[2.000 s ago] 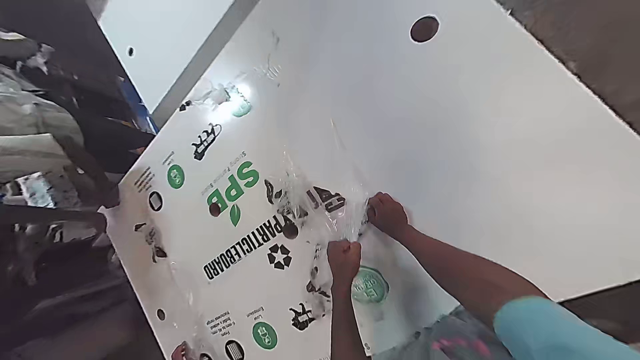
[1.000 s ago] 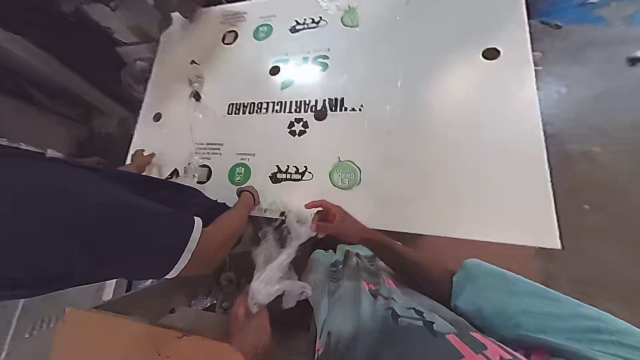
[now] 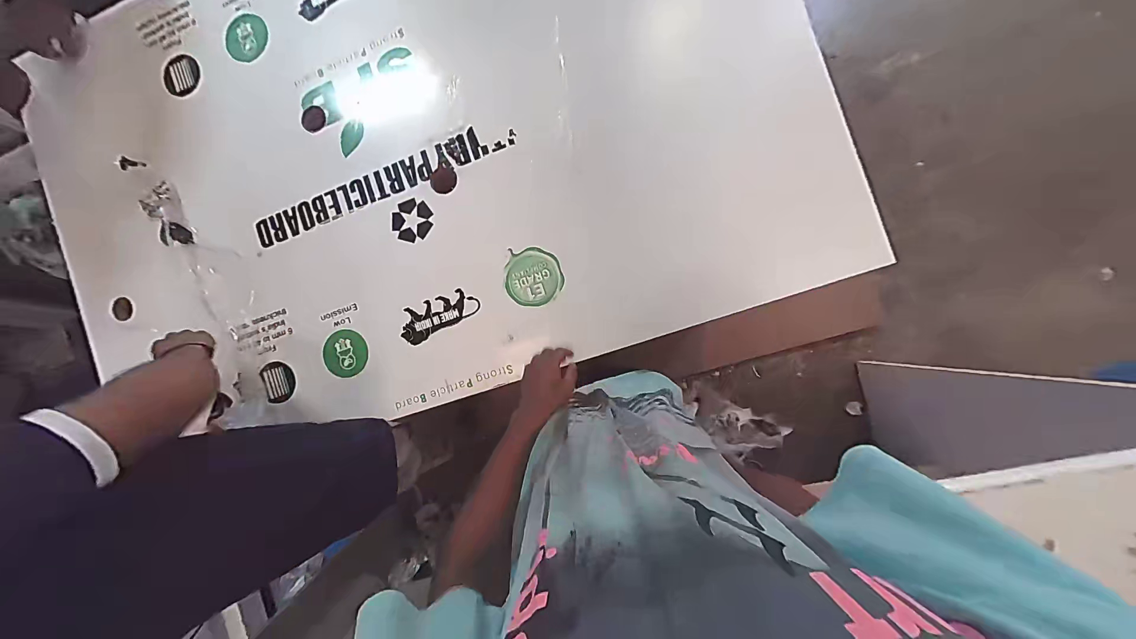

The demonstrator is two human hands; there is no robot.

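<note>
A large white particleboard panel [image 3: 701,195] with printed plastic film over its left part lies in front of me. Several round holes pass through it. My left hand [image 3: 548,383] is at the near edge of the panel, fingers curled over it; a small pale bit shows at the fingertips, too small to identify. My right hand is hidden behind my shirt, with only part of the forearm showing at the lower right.
A co-worker's hand [image 3: 185,348] touches the film near the panel's left end. Another person's hand [image 3: 53,31] is at the far left corner. A brown board edge [image 3: 781,328] shows beneath the panel. A grey panel [image 3: 994,417] stands at right; crumpled plastic [image 3: 745,426] lies below.
My right hand was at the near edge one second ago and has gone down out of sight. The crumpled film that hung between the hands has left that spot. The co-worker's hand has moved onto the film.
</note>
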